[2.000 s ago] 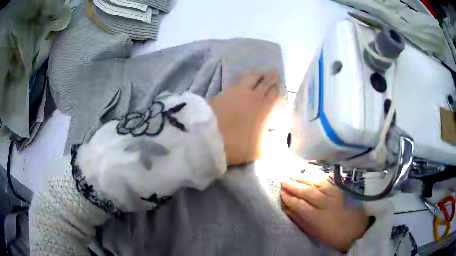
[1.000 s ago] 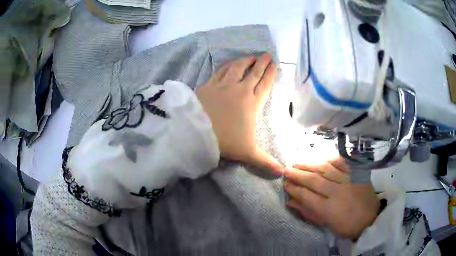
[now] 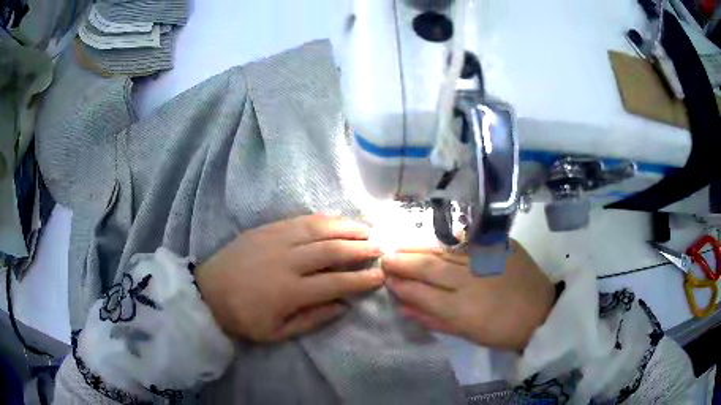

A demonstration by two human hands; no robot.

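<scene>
A large grey ribbed garment panel lies over the table and drapes over its front edge, with folds on its left part. My left hand lies flat on the panel, fingers pointing right. My right hand lies on the panel's right edge, fingers pointing left, partly behind the shiny guard. The fingertips of both hands meet just below the lit head of the white sewing machine. Glare hides the needle and presser foot area. I cannot tell whether the fingers pinch the fabric.
A stack of cut grey and white pieces is at the upper left. Greenish-grey loose fabric is at the far left. Scissors with red and yellow handles lie at the far right. A black strap runs around the machine.
The view has shifted, so the machine appears further left. My left hand has moved down from the panel's upper part to beside my right hand, its fingers now pointing right.
</scene>
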